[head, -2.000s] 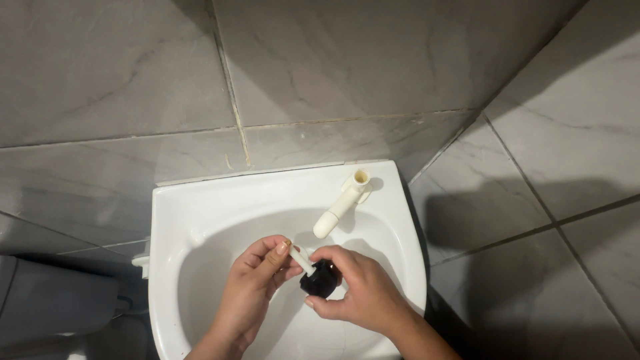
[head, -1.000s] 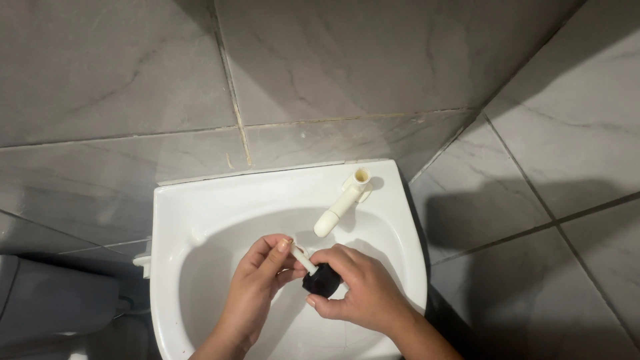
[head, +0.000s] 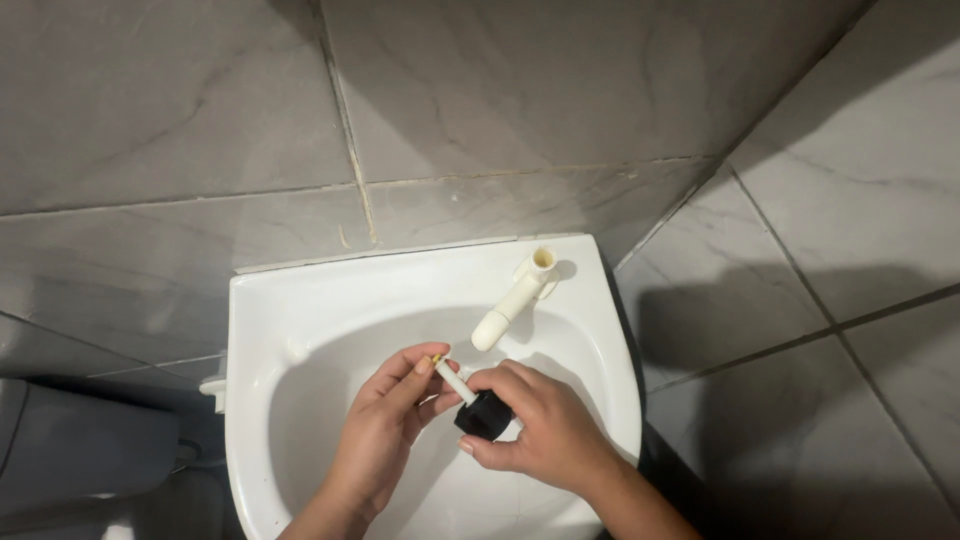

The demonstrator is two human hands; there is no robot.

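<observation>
Over the basin of a white washbasin (head: 259, 330), my right hand (head: 544, 427) grips a black faceted knob (head: 486, 416) between thumb and fingers. From the knob a white plastic stem (head: 456, 382) sticks out up and to the left. My left hand (head: 401, 409) pinches the far end of this stem, where a small yellowish piece (head: 438, 360) shows by the fingertips. The cream plastic tap body (head: 514, 300) stands on the basin's back right corner, its top an uncovered round opening and its spout angled towards my hands.
Grey marbled wall tiles (head: 525, 90) rise behind the basin. A white fitting (head: 214, 387) juts from the basin's left side. At the lower left is a grey toilet cistern (head: 90, 442). Large grey tiles (head: 787, 375) lie to the right, partly in shadow.
My left fingertips have shifted slightly at the stem's end, and the yellowish piece now shows there. My right hand keeps its hold on the black knob.
</observation>
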